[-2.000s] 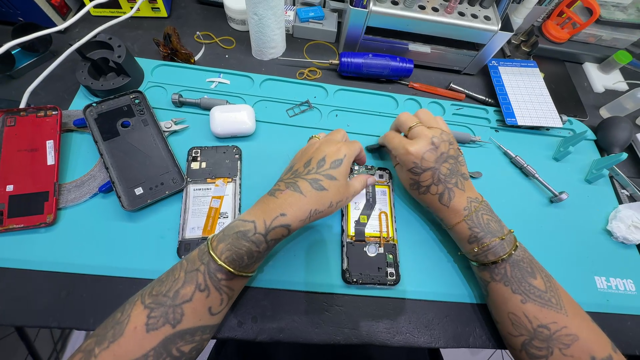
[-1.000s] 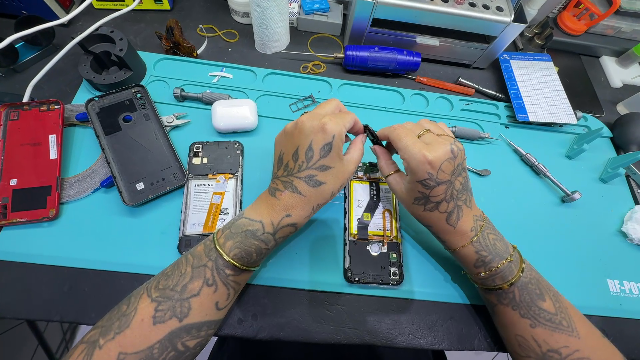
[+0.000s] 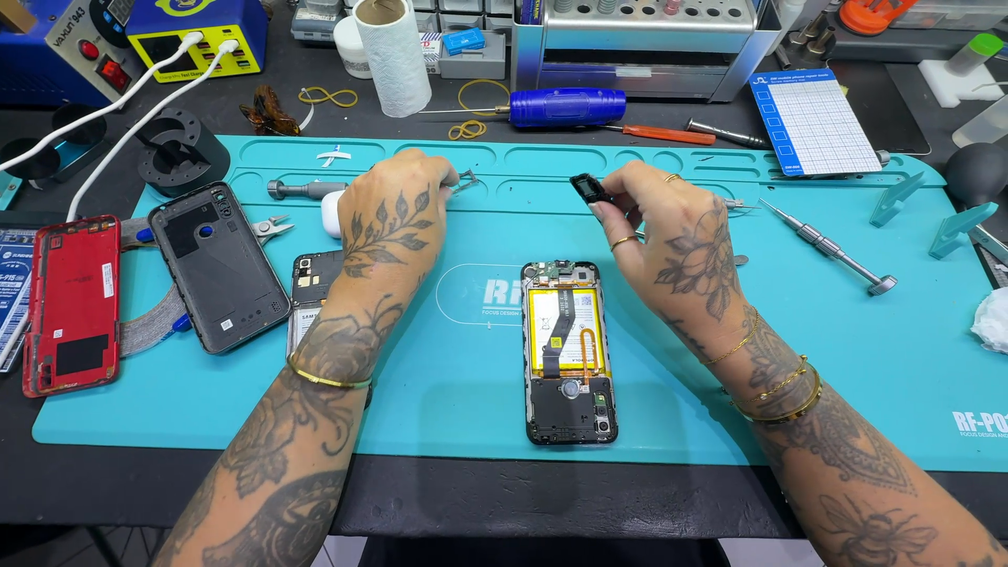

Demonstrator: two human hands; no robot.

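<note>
My right hand point(image 3: 669, 228) holds a small black plastic phone part point(image 3: 589, 189) between thumb and fingertips above the mat. My left hand point(image 3: 402, 209) reaches to the back groove of the mat, its fingertips at a small metal SIM tray point(image 3: 465, 181); whether they grip it is hidden. Between my forearms an opened smartphone point(image 3: 570, 409) lies with its battery point(image 3: 579, 315), dark flex cable and upper board exposed. A second opened phone point(image 3: 313, 272) lies partly under my left arm. Beside my left hand is a white earbud case point(image 3: 330, 215), mostly covered.
On the left lie a dark back cover point(image 3: 224, 276), a red back cover point(image 3: 73, 307) and pliers point(image 3: 272, 227). A precision screwdriver point(image 3: 831, 248) rests at right. Behind the turquoise mat point(image 3: 441, 425) are a blue-handled tool point(image 3: 567, 108), a paper roll point(image 3: 394, 63) and a metal rack point(image 3: 646, 47).
My hands have moved apart: the left went left and back to the SIM tray, the right moved right with the black part. The phone's upper end, earlier partly covered by my hands, now shows.
</note>
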